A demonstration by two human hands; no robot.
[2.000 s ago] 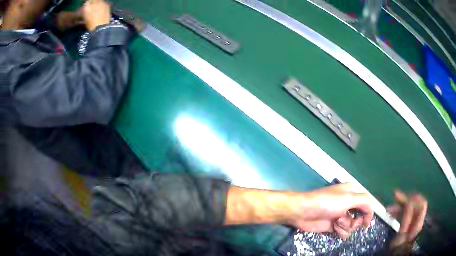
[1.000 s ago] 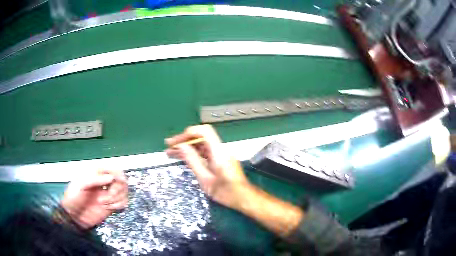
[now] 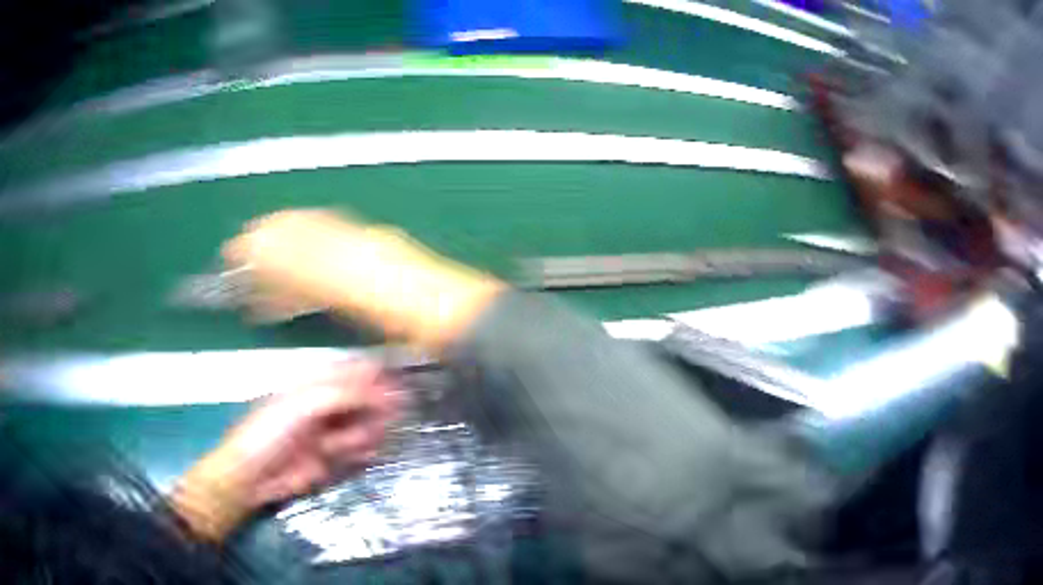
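The view is strongly blurred. My right hand [image 3: 315, 269] is over the green belt [image 3: 458, 206], fingers pointing left, at the right end of a grey fixture strip [image 3: 206, 288]. Its fingertips overlap the strip; whether they grip it or hold anything is unclear. My left hand [image 3: 315, 434] is nearer to me, fingers curled, beside the heap of small shiny metal parts [image 3: 400, 509]. What it holds cannot be made out. My right sleeve crosses above the heap's right side.
More fixture strips [image 3: 618, 271] lie end to end on the belt. A fixture stack [image 3: 743, 363] is right of the heap. A silver rail [image 3: 149, 377] runs along the near side. A blue bin [image 3: 515, 25] is at the far side, a red-brown machine [image 3: 926, 229] at the right.
My right hand has moved left and outward over the belt to the left-hand strip. My left hand has shifted right, nearer the heap's upper edge. The camera view has also shifted.
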